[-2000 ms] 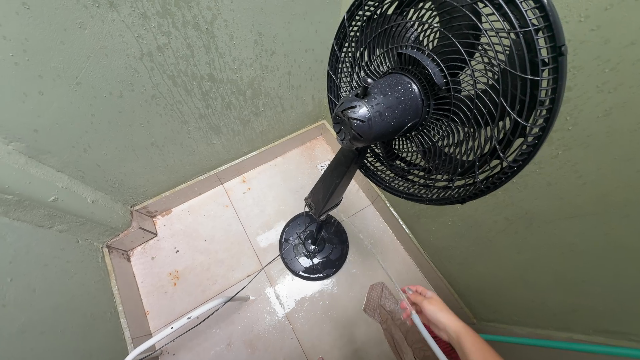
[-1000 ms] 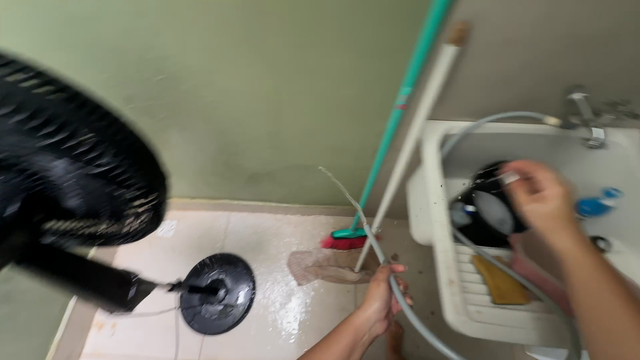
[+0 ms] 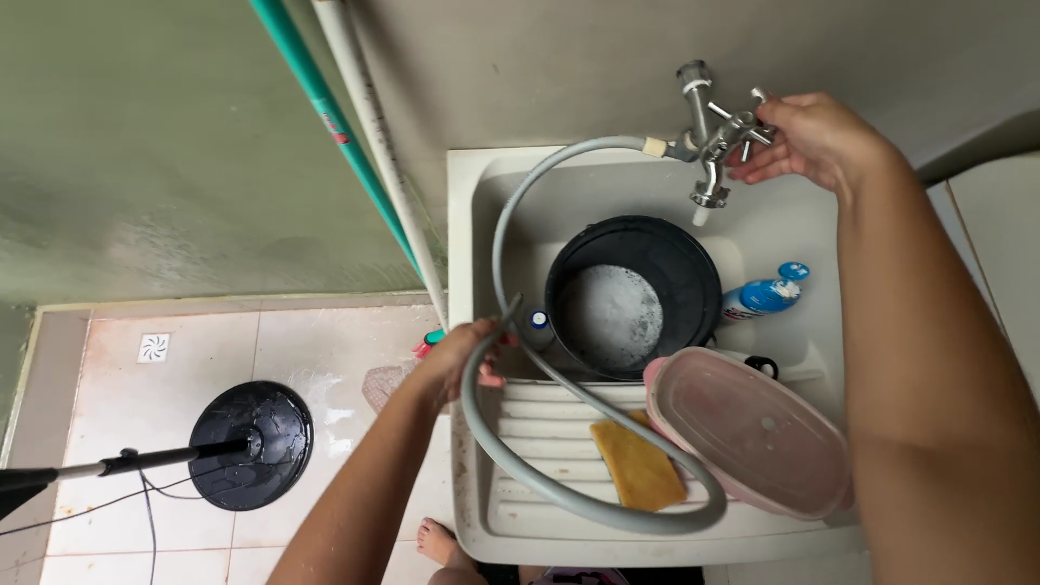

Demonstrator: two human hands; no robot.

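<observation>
My left hand [image 3: 467, 357] holds a grey hose [image 3: 540, 491] near its free end, at the left edge of the laundry sink [image 3: 465, 455]. The hose loops over the ribbed washboard and joins the metal tap [image 3: 719, 146]. My right hand [image 3: 812, 142] is at the tap's cross handle, fingers touching it. Below the tap, a black bucket [image 3: 691, 284] with foamy water [image 3: 613, 313] stands in the basin. A wet black fan base [image 3: 252, 445] rests on the tiled floor at the left; the fan's head is out of view.
A blue-capped bottle [image 3: 760, 298] lies right of the bucket. A pink lidded container [image 3: 747, 431] and a yellow sponge cloth [image 3: 638, 463] are on the washboard. Green [image 3: 341, 138] and white [image 3: 378, 130] poles lean by the wall. A floor drain [image 3: 154, 348] and cables lie left.
The view has swung right, from the fan to the sink. My right hand has moved from over the basin to the tap handle. Water sprayed from the hose end earlier; none shows now.
</observation>
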